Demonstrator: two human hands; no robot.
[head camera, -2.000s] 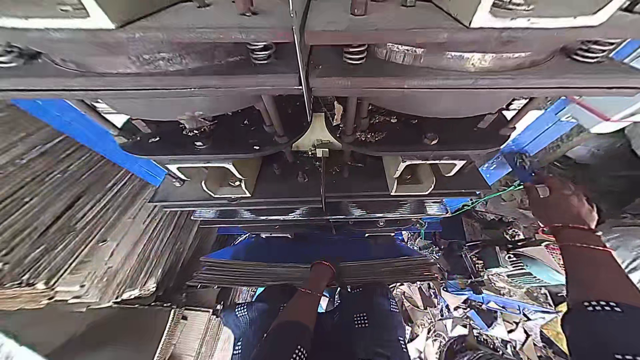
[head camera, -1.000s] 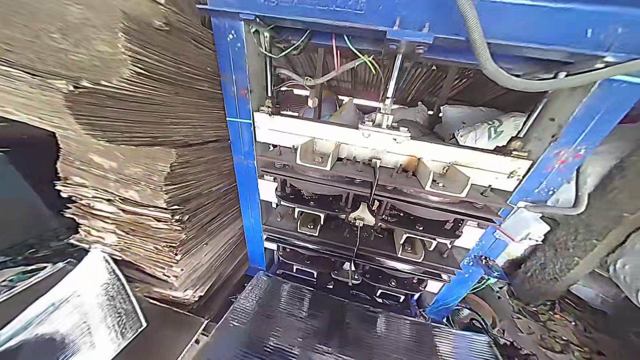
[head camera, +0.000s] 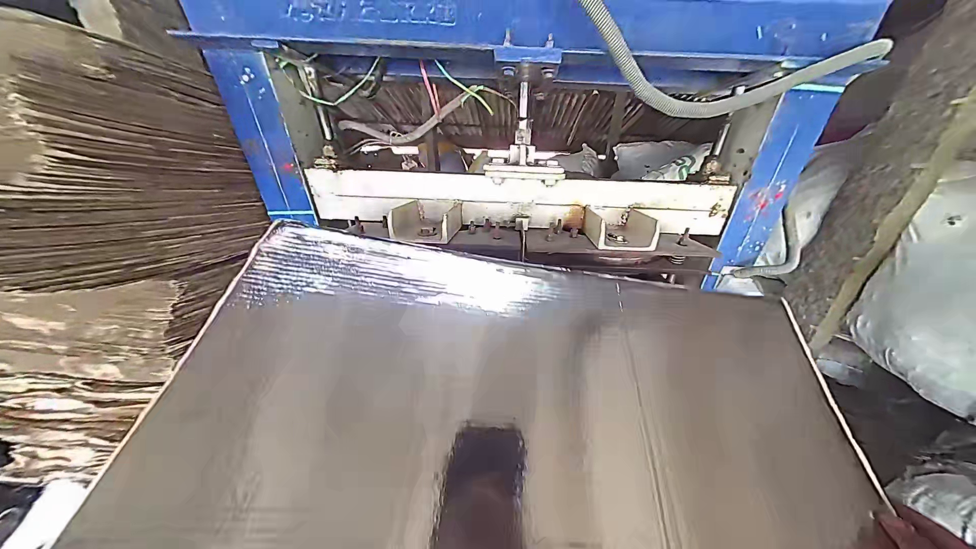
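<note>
A large glossy sheet (head camera: 457, 366) fills the lower half of the head view, its surface shiny and reflective along the far edge. The fingers of my right hand (head camera: 900, 530) grip its right edge at the bottom right corner. My left hand is out of view. Beyond the sheet stands a blue-framed press machine with a white crossbeam (head camera: 457, 191), two metal channel brackets (head camera: 621, 229) and a central vertical rod (head camera: 524, 114). The sheet hides the machine's lower part.
Tall piles of flat brown sheets (head camera: 114, 152) stand at the left, close to the blue post (head camera: 263, 137). A grey corrugated hose (head camera: 648, 99) loops across the top. White sacks (head camera: 923, 305) and a rough trunk-like post (head camera: 862, 191) are at the right.
The view has lifted from the machine's lower plates to its upper frame. Two seconds ago both hands showed, one at a stack of sheets. The glossy sheet has risen and now covers the lower machine.
</note>
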